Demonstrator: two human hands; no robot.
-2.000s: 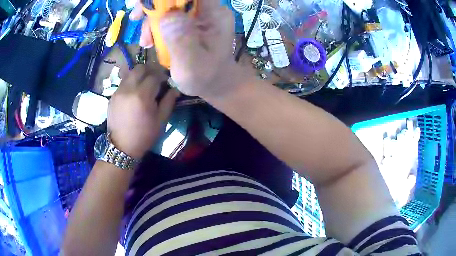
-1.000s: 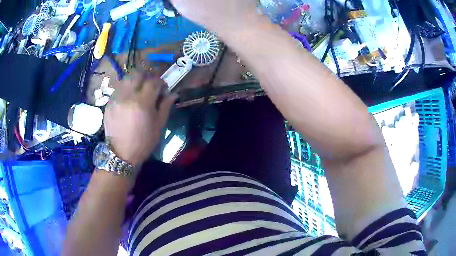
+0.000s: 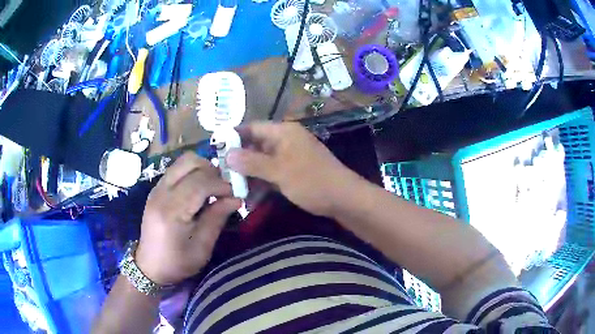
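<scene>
A white handheld mini fan (image 3: 222,104) is held above the lap at the bench edge, its slatted head pointing away from me and its handle towards me. My right hand (image 3: 280,160) is closed on the handle from the right side, with fingers and thumb around it. My left hand (image 3: 189,218) is at the lower end of the handle, its thumb and fingertips pinching a small white piece (image 3: 243,210) there. Whether that piece is joined to the handle cannot be told.
Blue pliers (image 3: 155,111) and a yellow-handled screwdriver (image 3: 137,70) lie left on the bench. White fans (image 3: 320,29) and a purple roll (image 3: 376,67) lie beyond, right of centre. A teal crate (image 3: 462,189) stands right, a blue bin (image 3: 59,261) left. A black cord (image 3: 287,72) crosses the bench.
My right hand has come back from the bench's far side, where it had held an orange tool at first. The mini fan, earlier lying at the bench edge, is now held up between both hands.
</scene>
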